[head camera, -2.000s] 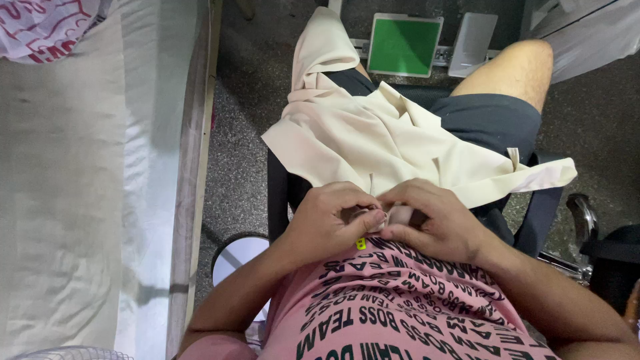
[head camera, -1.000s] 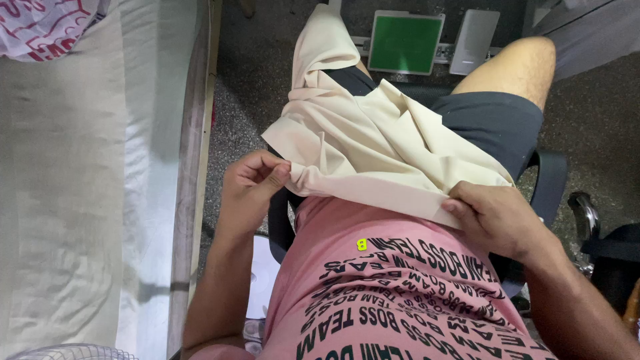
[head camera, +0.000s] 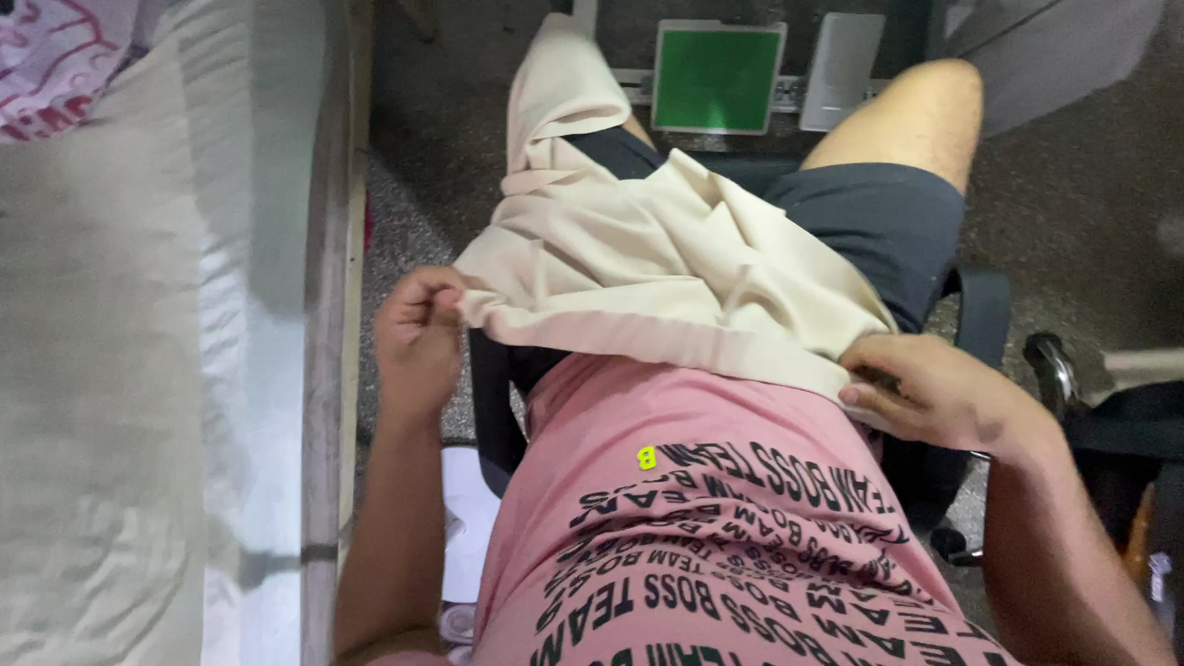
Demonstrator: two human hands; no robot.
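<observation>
A cream fabric garment with a wide gathered waistband (head camera: pixel 647 333) lies in folds over the person's lap and one knee. My left hand (head camera: pixel 421 319) pinches the waistband's left end between thumb and fingers. At the band's other end, my right hand (head camera: pixel 902 384) grips the edge with thumb and fingers. The band stretches between both hands, just above the hem of a pink printed shirt (head camera: pixel 592 398). Two short strips of the same cream colour stand out near the band. Dark shorts (head camera: pixel 869 222) show beneath the fabric.
A bed or padded surface with a pale sheet (head camera: pixel 102 370) runs along the left. Beyond the knees are a green panel in a white frame (head camera: pixel 717 79) and a white flat box (head camera: pixel 840 72). A black chair armrest (head camera: pixel 982 314) is at the right; a white round object (head camera: pixel 467 527) sits low left.
Two seconds ago both hands were together at the middle of the garment's edge. They have since moved apart to the two ends of the waistband, which is now spread between them.
</observation>
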